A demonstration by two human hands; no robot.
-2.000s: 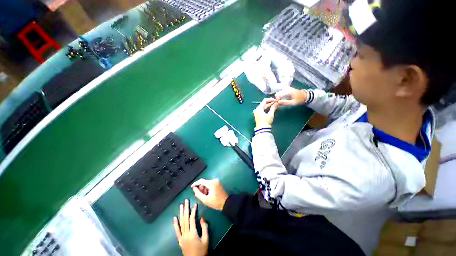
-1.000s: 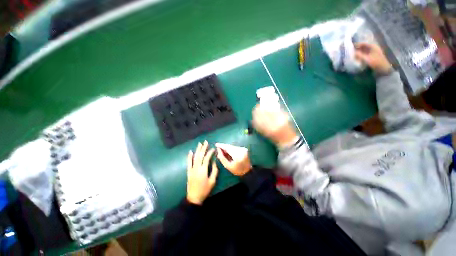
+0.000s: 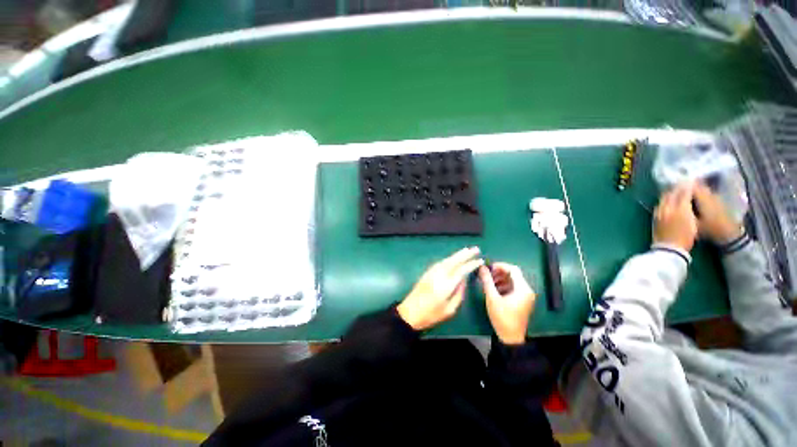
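Note:
My left hand (image 3: 440, 289) and my right hand (image 3: 509, 299) meet at the fingertips, just in front of the black foam tray. A small black unit (image 3: 487, 261) shows between the fingertips, mostly hidden by them. The black foam tray (image 3: 420, 229) lies flat on the green mat with rows of small black units standing in it. Some units at its right side lie less evenly.
A clear blister tray (image 3: 245, 312) with a white sheet (image 3: 253, 227) lies left, beside a clear bag (image 3: 155, 201), black foam (image 3: 131, 284) and a blue box (image 3: 66, 206). A black-handled tool (image 3: 553, 275) lies right. A neighbour's hands (image 3: 686, 216) work near yellow-and-black parts (image 3: 627, 166).
The view has turned and shifted, so the left tray and blue box show more. My hands have come together at the fingertips. The neighbour's hand has left the black-handled tool; both their hands are now together.

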